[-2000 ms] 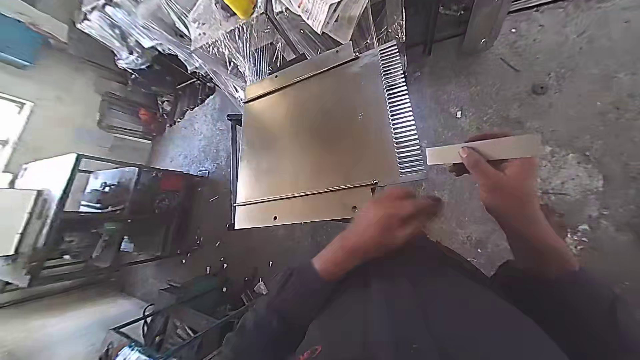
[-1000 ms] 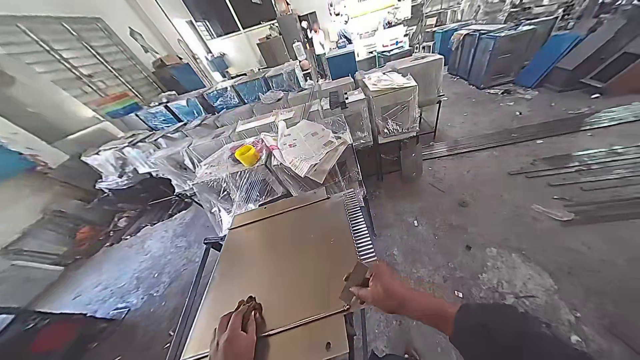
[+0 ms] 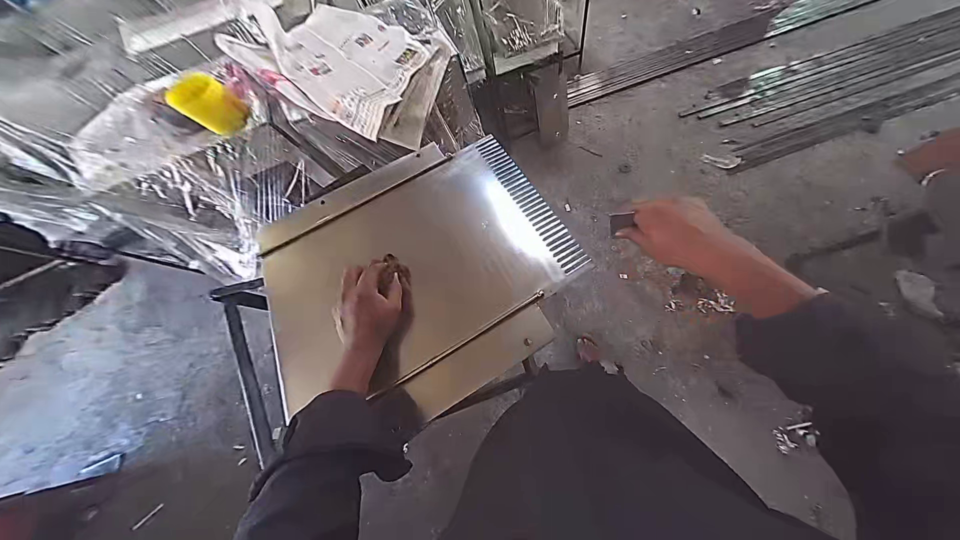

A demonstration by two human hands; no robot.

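Note:
A flat sheet-metal panel with a row of slots along its right end and a raised strip near each long side lies on a dark metal stand. On the left half of the panel rests my left hand, fingers curled around a small brownish object that is mostly hidden. My right hand is off the panel, to the right of the slotted end, with a small dark flat piece between thumb and fingers.
Plastic-wrapped metal goods with newspaper and a yellow roll-like object stand beyond the panel. Long metal bars lie on the floor at the upper right. Part of another person's arm shows at the right edge. Scraps litter the floor.
My right hand was at the slotted end a second ago and is now away from it, to the right. My left hand has moved farther onto the panel. The view has swung strongly.

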